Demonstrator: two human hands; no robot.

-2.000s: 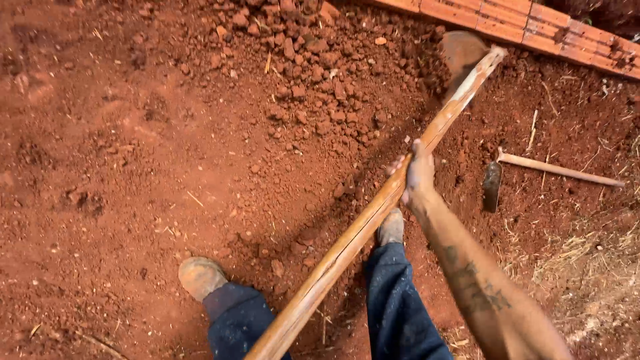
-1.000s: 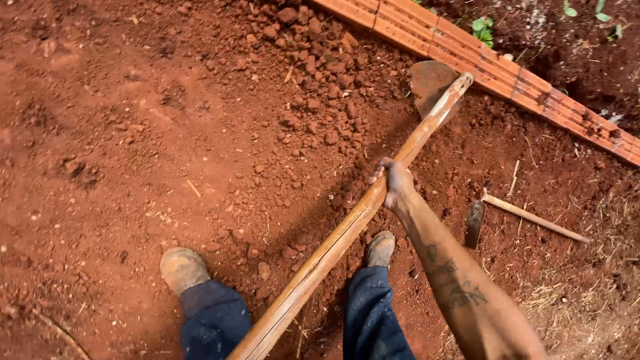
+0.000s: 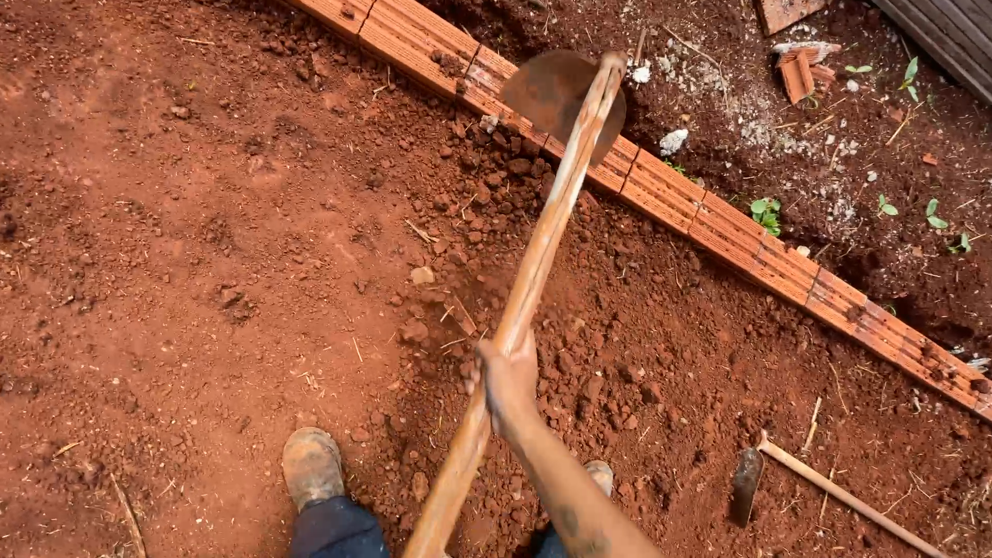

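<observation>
My right hand (image 3: 508,380) is wrapped around the middle of the wooden handle (image 3: 535,271) of a hoe. The handle runs from the bottom edge up to the right, and its far end goes through a wide, rusty hoe blade (image 3: 554,93). That blade appears over the row of orange hollow clay bricks (image 3: 674,190); whether it touches them cannot be told. Out of the frame is my left hand, as is the near end of the handle. Loose clods of red soil (image 3: 496,178) lie along the near side of the bricks.
A smaller hoe with a wooden handle (image 3: 845,496) lies on the soil at lower right. Broken brick pieces (image 3: 798,74), white rubble and small green plants (image 3: 766,215) are beyond the brick row. My boots (image 3: 312,467) stand on the red soil at the bottom.
The hoe blade has moved from the soil side of the bricks to over the brick row, with my right hand still on the handle. The view has shifted, showing more ground beyond the bricks.
</observation>
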